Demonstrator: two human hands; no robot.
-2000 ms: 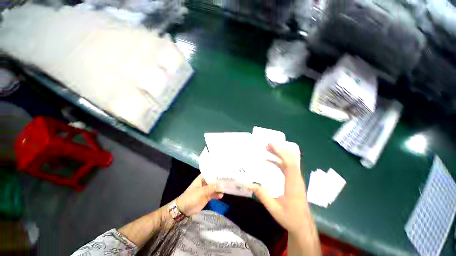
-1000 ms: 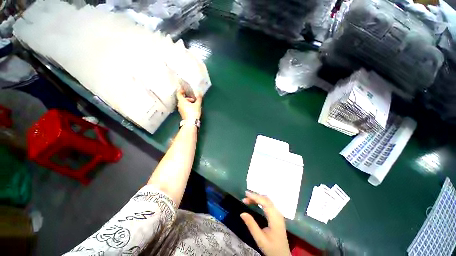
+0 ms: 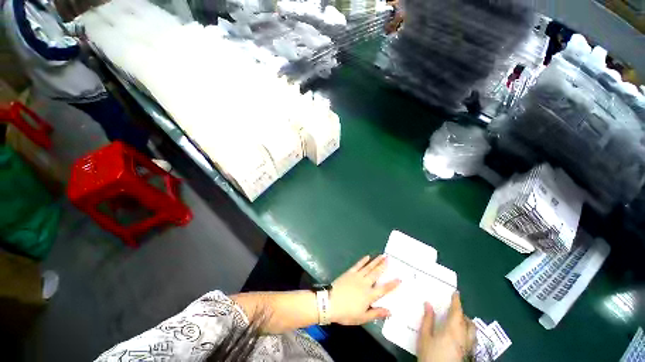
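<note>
White inserts [image 3: 407, 265], rounded rectangles overlapping, lie on the green table at its near edge. My left hand [image 3: 357, 291] rests on their left side, fingers apart. My right hand [image 3: 447, 331] is on their lower right part, fingers spread and slightly blurred; whether it grips a sheet cannot be told. Small white cards [image 3: 489, 338] with fine print lie just right of my right hand, partly hidden by it. Rows of white product boxes [image 3: 212, 99] stand at the left, with one box [image 3: 322, 134] at the row's right end.
A printed stack [image 3: 539, 212] and a curled label sheet [image 3: 559, 277] lie at right. A clear plastic bag [image 3: 456, 150] and dark bagged goods [image 3: 580, 117] are behind. A red stool [image 3: 124, 185] and green sack [image 3: 28, 205] are on the floor. A person [image 3: 60, 63] stands at far left.
My left hand has left the box rows and come back to the inserts. A box now stands upright at the row's end. My right hand has moved onto the inserts. The view has shifted.
</note>
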